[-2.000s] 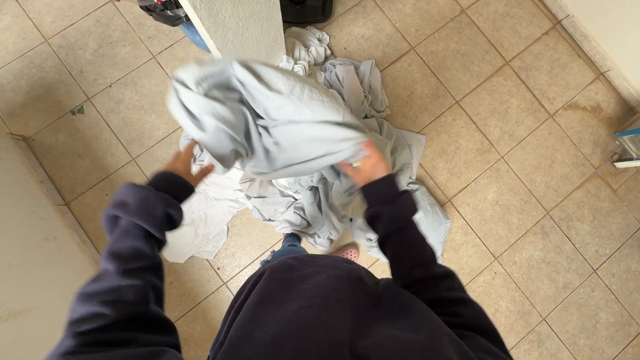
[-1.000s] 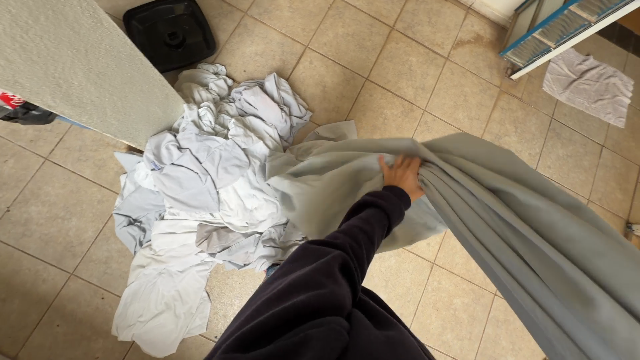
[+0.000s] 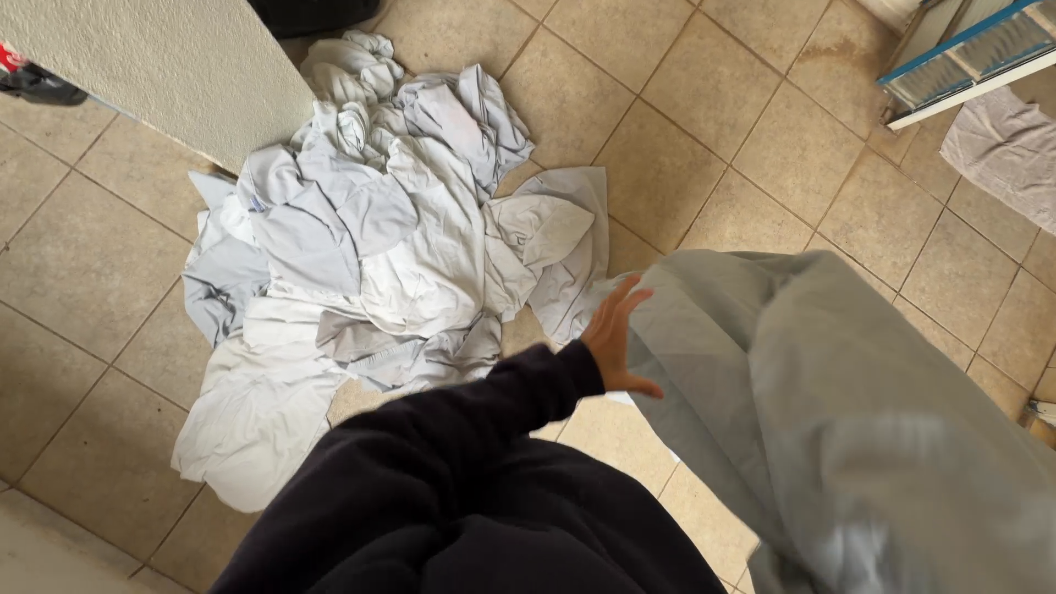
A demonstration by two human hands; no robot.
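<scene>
My left hand (image 3: pixel 617 340), in a dark sleeve, reaches across with its fingers spread at the left edge of a large grey-green cloth (image 3: pixel 709 330). It does not grip the cloth; whether the fingers touch it I cannot tell. The cloth hangs in loose folds across the lower right and is blurred there. My right hand is not visible, either behind the cloth or outside the view. Left of the cloth, a rumpled heap of white and pale grey fabrics (image 3: pixel 429 239) lies on the tiled floor, against the foot of a pale textured wall end.
The pale wall end (image 3: pixel 190 74) stands at upper left, with a black bag (image 3: pixel 41 85) beyond it. A black container (image 3: pixel 313 12) is at the top. An open louvred glass door or window (image 3: pixel 965 66) and a crumpled floor cloth (image 3: pixel 1002 153) are at upper right.
The grey-green cloth has shifted right and lower, away from the heap. My left hand, earlier pressed on the cloth, is now at its left edge with fingers spread. My right hand has left view.
</scene>
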